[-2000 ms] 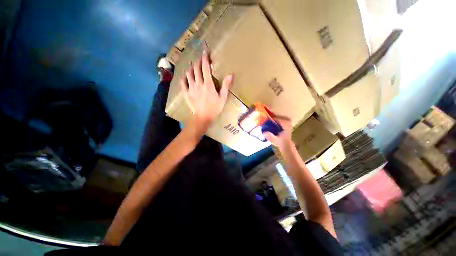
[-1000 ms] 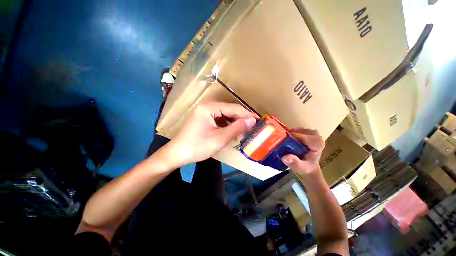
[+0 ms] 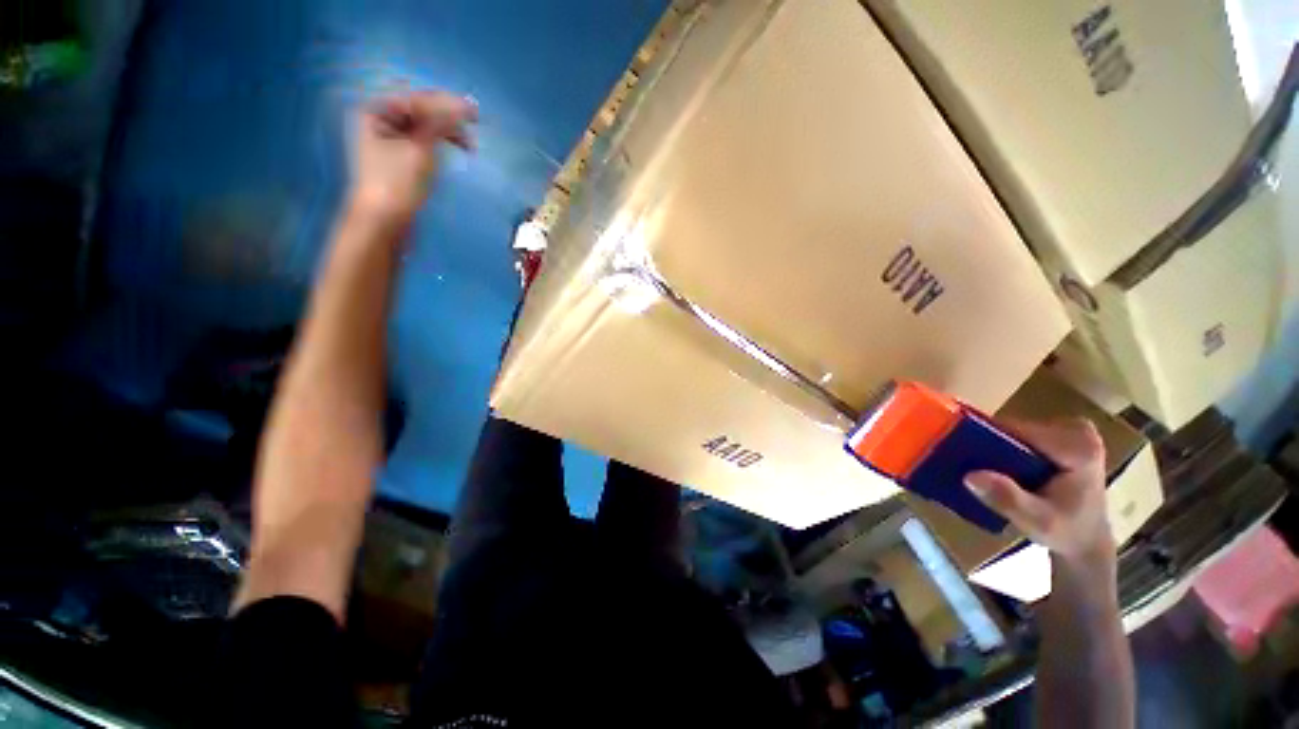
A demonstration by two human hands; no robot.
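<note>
A closed carton (image 3: 798, 185) with dark "AA10" print stands in front of me. A shiny strip of packing tape (image 3: 741, 338) runs across the carton from its left edge to the tape dispenser. My right hand (image 3: 1057, 491) is shut on the orange and dark blue tape dispenser (image 3: 952, 444), held at the carton's right edge. My left hand (image 3: 409, 131) is raised away from the carton at upper left, over the blue floor. It is blurred with curled fingers, and I cannot tell if it holds anything.
Another printed carton (image 3: 1083, 114) stands behind and right, with a dark strap-like band (image 3: 1211, 200) across it. An open carton (image 3: 1133, 491) is behind my right hand. A pink plastic bag (image 3: 1249, 584) lies at far right. Blue floor (image 3: 470, 285) shows at left.
My left hand has left the dispenser and swung up and left. The dispenser in my right hand has moved right and down, and a tape strip now spans the carton.
</note>
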